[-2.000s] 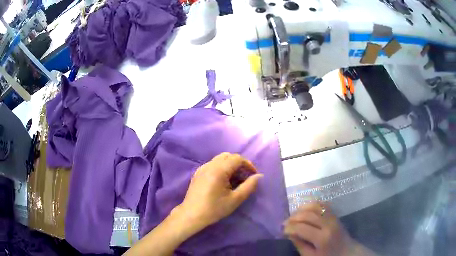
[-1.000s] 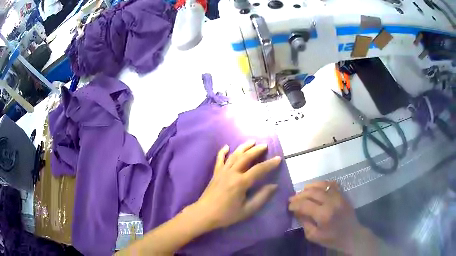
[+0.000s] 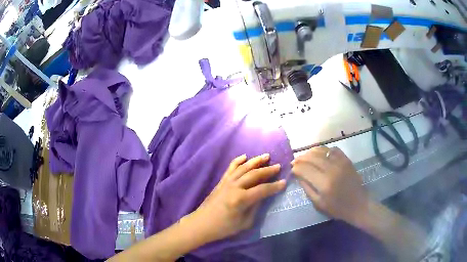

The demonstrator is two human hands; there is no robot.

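Observation:
A purple garment piece (image 3: pixel 205 138) lies draped over the table's front, left of and below the presser foot (image 3: pixel 271 82) of the white sewing machine (image 3: pixel 327 25). A thin knotted purple strip (image 3: pixel 207 71) sticks up at its back corner. My left hand (image 3: pixel 240 192) lies on the cloth with fingers spread, palm down. My right hand (image 3: pixel 327 179) pinches the cloth's right edge between thumb and fingers, near the table's front. Bright glare hides the cloth near the needle.
Green-handled scissors (image 3: pixel 391 135), orange snips (image 3: pixel 353 73) and a black flat object (image 3: pixel 391 79) lie right of the needle. Purple strips (image 3: pixel 440 110) lie at far right. Another purple piece (image 3: pixel 97 153) lies at left over brown-taped cardboard (image 3: pixel 54 204). A purple heap (image 3: pixel 123 33) sits at back.
My right hand has moved up towards the machine with the cloth's right edge. My left hand has gone from curled to spread flat. The cloth has shifted forward and wrinkled.

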